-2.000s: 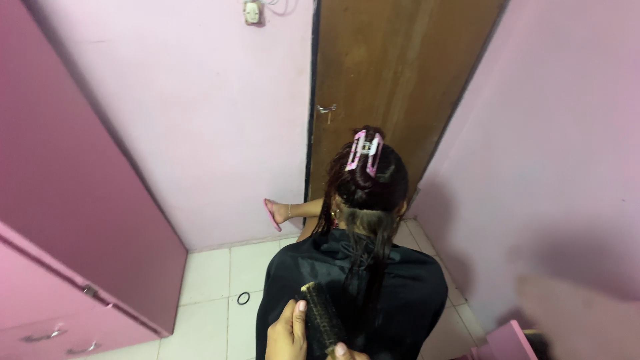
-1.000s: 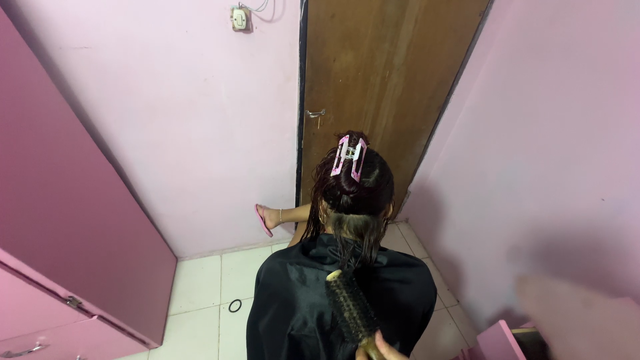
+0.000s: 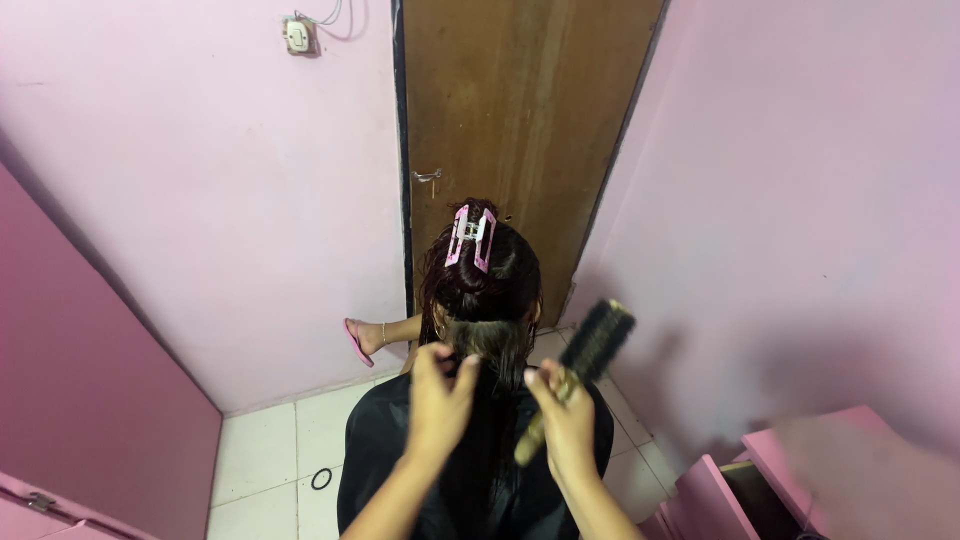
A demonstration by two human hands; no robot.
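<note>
A seated person in a black cape (image 3: 382,450) has their back to me. A pink and white claw clip (image 3: 471,236) holds dark reddish hair up on top of the head, and a lower section of hair (image 3: 502,349) hangs loose at the nape. Beside the left of that section is my left hand (image 3: 441,401), fingers apart and holding nothing; whether the fingertips touch the hair I cannot tell. My right hand (image 3: 564,409) grips the handle of a round hairbrush (image 3: 598,341), its dark bristles pointing up and right, away from the hair.
A brown wooden door (image 3: 517,97) stands beyond the person. At left is a pink cabinet (image 3: 90,360); a black hair tie (image 3: 321,478) lies on the tiled floor (image 3: 255,450). Pink furniture with an open drawer (image 3: 705,495) is at lower right. The person's foot in a pink flip-flop (image 3: 360,345) sticks out left.
The round brush has moved up and right, off the person's back, with its bristle end now tilted rightward. My left hand, out of view one second ago, is up by the nape.
</note>
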